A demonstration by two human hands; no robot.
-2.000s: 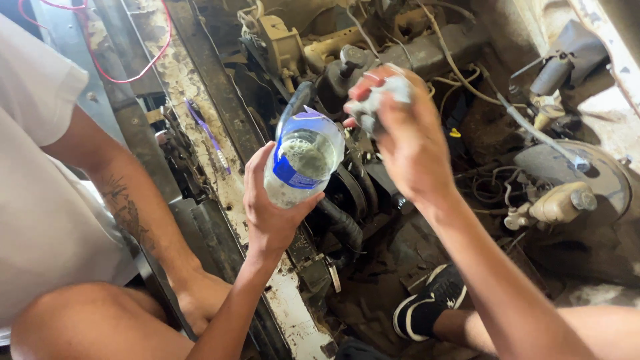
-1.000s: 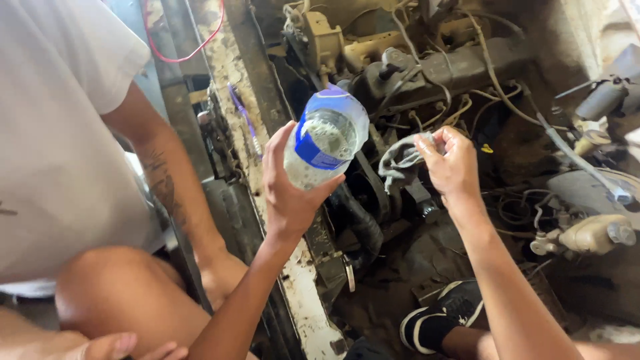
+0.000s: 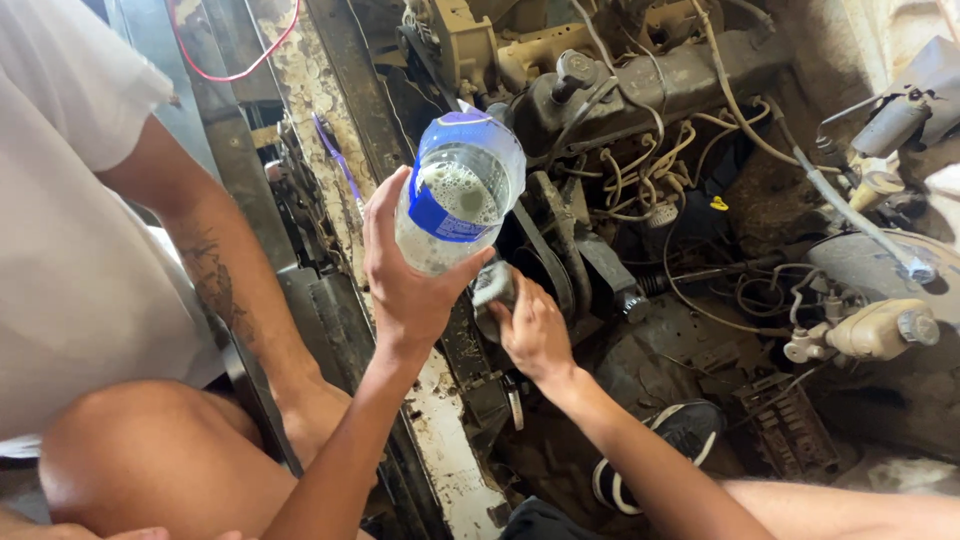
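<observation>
My left hand (image 3: 412,285) is closed around a cut-open clear plastic bottle (image 3: 442,251) with a blue label, held above the engine bay's front edge. Foamy, cloudy liquid shows inside it. Just below and right of the bottle, my right hand (image 3: 532,322) grips a wet grey cloth (image 3: 493,289) and presses it against a dark radiator hose (image 3: 487,324); the contact is partly hidden. The dusty engine's valve cover (image 3: 682,75) with its oil filler cap (image 3: 576,71) lies beyond. A purple toothbrush (image 3: 341,161) rests on the rusty front crossmember (image 3: 439,420).
Another person (image 3: 97,225) sits at the left, a tattooed forearm resting near the crossmember. Spark plug leads (image 3: 645,172), a brake fluid reservoir (image 3: 874,330) and a loose grey hose (image 3: 847,214) are at the right. A black shoe (image 3: 675,435) stands inside the bay.
My right hand has come down with the cloth, from open space right of the bottle to the hose beneath it. The bottle stays in my left hand.
</observation>
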